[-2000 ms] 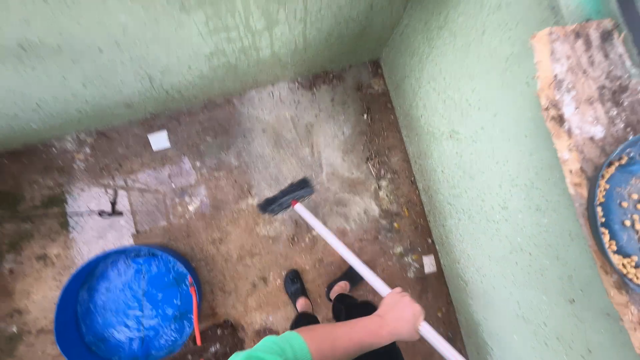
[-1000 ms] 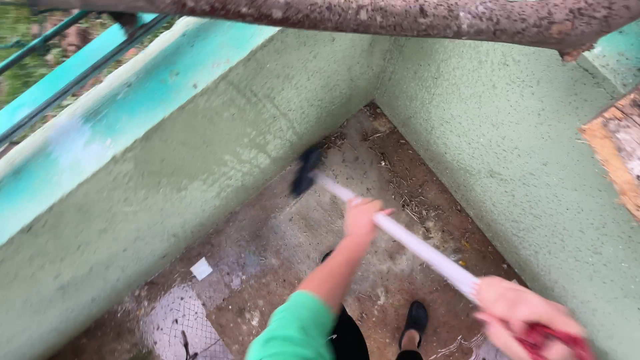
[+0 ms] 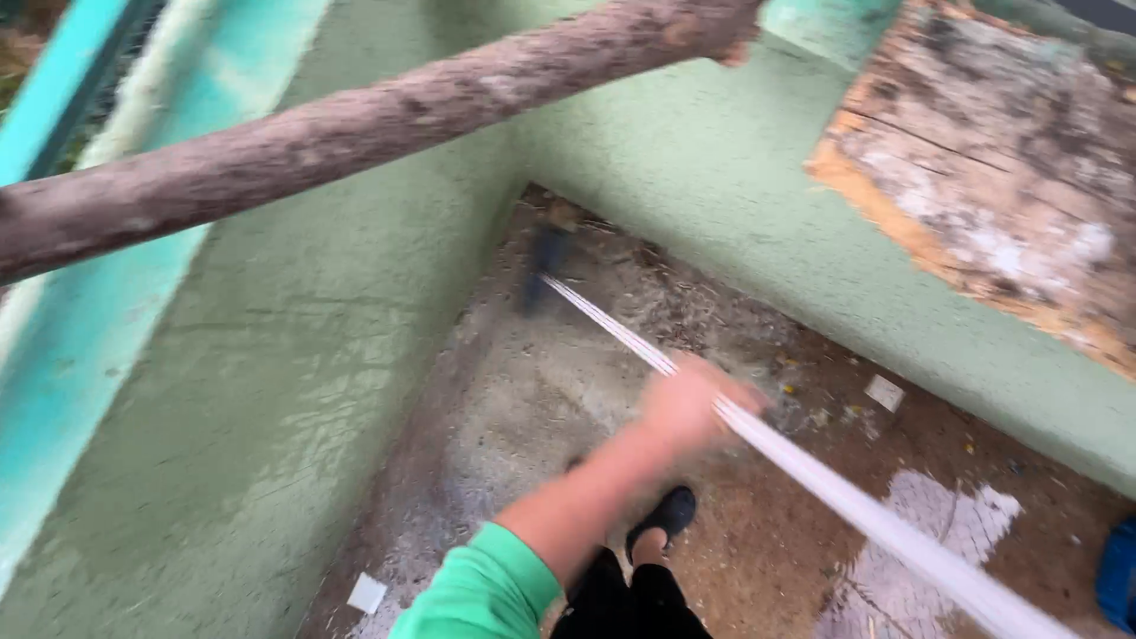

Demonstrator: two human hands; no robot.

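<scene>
A long white broom handle (image 3: 825, 488) runs from the lower right up to a dark, motion-blurred broom head (image 3: 543, 266) on the wet floor close to the wall corner. My left hand (image 3: 697, 404), coming from a green sleeve, is closed around the middle of the handle. The upper end of the handle leaves the view at the lower right, and my right hand is out of frame. Bits of straw and debris (image 3: 674, 293) lie to the right of the broom head along the wall's foot.
A rough branch (image 3: 382, 133) crosses above the floor at the upper left. A stained wooden board (image 3: 985, 169) juts out at the upper right. Green walls (image 3: 240, 382) meet at the corner. Part of a blue tub (image 3: 1120, 572) shows at the right edge. My shoe (image 3: 661, 524) stands below my hand.
The broom head has moved from mid-floor to beside the wall corner. My right hand, on the handle's end one second ago, is out of view. The view has shifted and turned.
</scene>
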